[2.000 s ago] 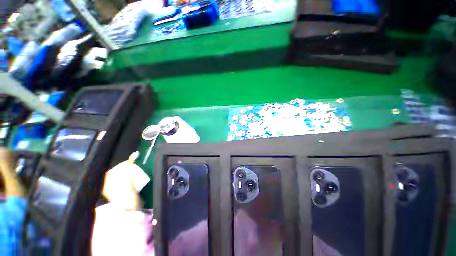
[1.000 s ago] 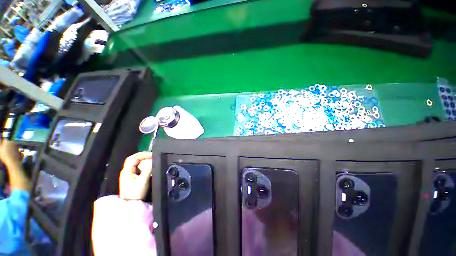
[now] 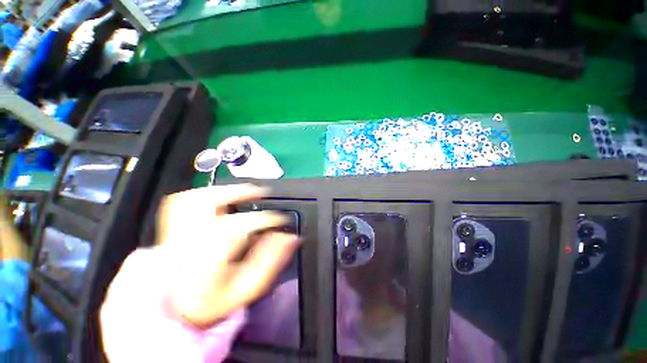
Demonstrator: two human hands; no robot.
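My left hand (image 3: pixel 220 248) is blurred, over the leftmost pocket of the black foam tray (image 3: pixel 443 283), with its fingers apart and nothing visible in them. It hides the top of the leftmost phone back cover (image 3: pixel 284 319), including its camera island. Three more dark glossy covers (image 3: pixel 372 298) lie in the pockets to the right, each with a rounded camera island (image 3: pixel 474 247) showing round lenses. A small stick-like tool shows only at its tip by the white bottle (image 3: pixel 257 162). My right hand is not in view.
Small white and blue rings (image 3: pixel 418 145) are spread on a clear sheet behind the tray. A dotted sheet (image 3: pixel 603 135) lies at far right. Another foam tray with phones (image 3: pixel 142 159) stands at left, black foam (image 3: pixel 504 35) at the back. Another person's blue sleeve (image 3: pixel 13 305) is at the left edge.
My left hand has moved right and up, from beside the tray's left edge to over the leftmost cover. Its fingers have spread. The view has shifted slightly.
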